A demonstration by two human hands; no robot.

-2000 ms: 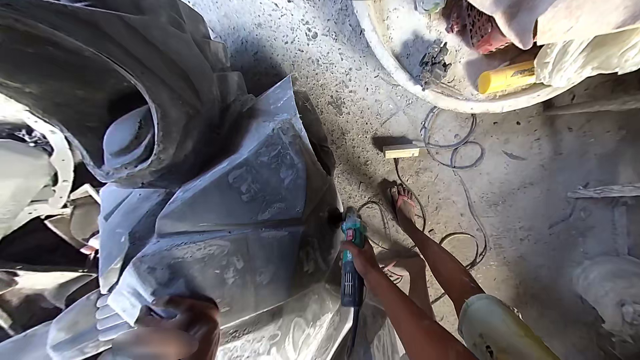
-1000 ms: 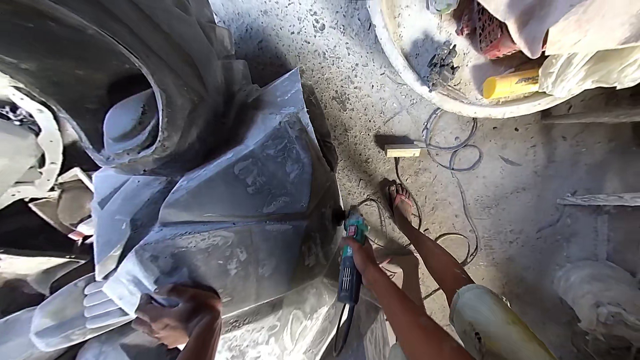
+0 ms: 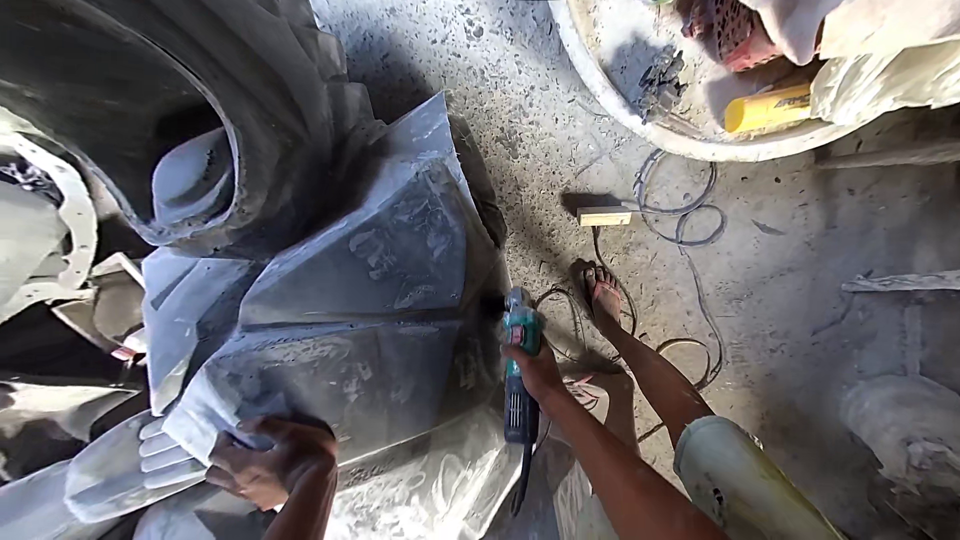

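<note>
My right hand (image 3: pixel 536 367) is closed around a teal and black angle grinder (image 3: pixel 523 375), whose head meets the right edge of a large grey moulded shell (image 3: pixel 352 292). The part of the tool at the contact is dark and unclear. At the lower left, my left hand (image 3: pixel 274 457) rests on the shell's pale lower corner, fingers curled over its edge. Beside those fingers is a ribbed grey piece (image 3: pixel 169 457). The shell has faceted faces with a dark seam across them and whitish smudges.
A large curved dark moulding (image 3: pixel 300 150) stands at the upper left. On the concrete floor lie a power strip (image 3: pixel 604 216) and looped cables (image 3: pixel 682 214), near my sandalled foot (image 3: pixel 602 292). A round pale table (image 3: pixel 720 150) at the upper right holds a yellow bottle (image 3: pixel 769 109) and a red basket (image 3: pixel 742 37).
My left hand has shifted slightly on the shell's lower corner, its fingers now plainer to see. My right hand keeps hold of the grinder near the same edge.
</note>
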